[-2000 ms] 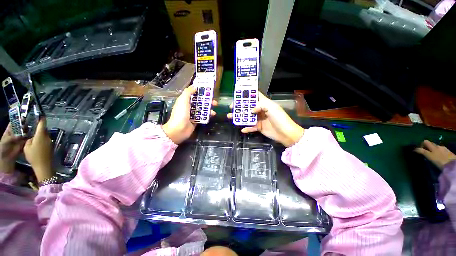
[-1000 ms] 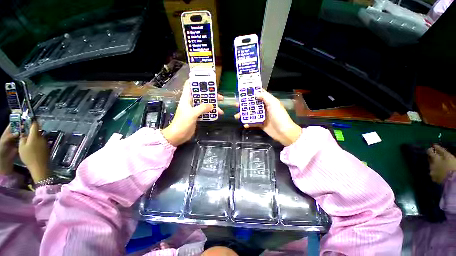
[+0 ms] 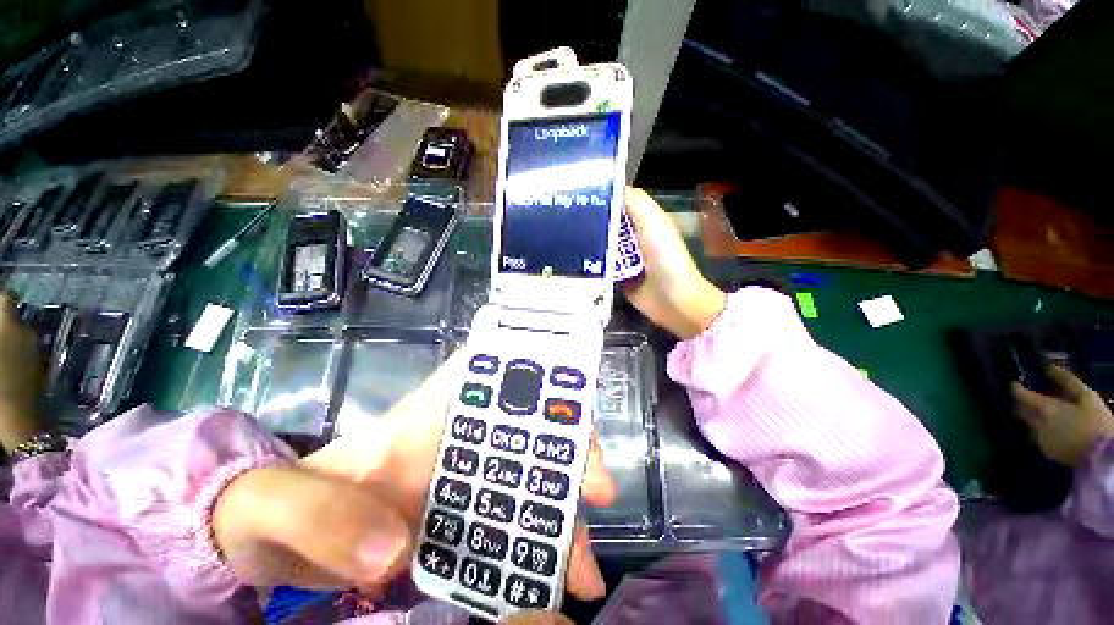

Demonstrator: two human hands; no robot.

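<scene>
My left hand (image 3: pixel 354 501) holds an open white flip phone (image 3: pixel 519 458) close to the camera, its fingers around the lower keypad half. Its dark screen (image 3: pixel 558 195) reads "Loopback" at the top, with "Pass" and "Fail" at the bottom corners. My right hand (image 3: pixel 666 263) holds a second flip phone (image 3: pixel 628 249) farther back, mostly hidden behind the first; part of its keypad and its top edge show. The clear blister tray (image 3: pixel 721 494) lies below my hands, partly covered by them.
Two dark closed phones (image 3: pixel 313 259) (image 3: pixel 413 244) lie at the tray's back left, another (image 3: pixel 441 154) behind. Phone-filled trays (image 3: pixel 122 293) and a person's hand (image 3: pixel 17 379) are at left. Another hand (image 3: pixel 1060 413) holds a dark item at right. A white slip (image 3: pixel 881 310) lies right.
My left hand has brought its phone down and much closer, and its screen has changed from a menu to "Loopback". The view has shifted, showing more dark phones at the tray's back left.
</scene>
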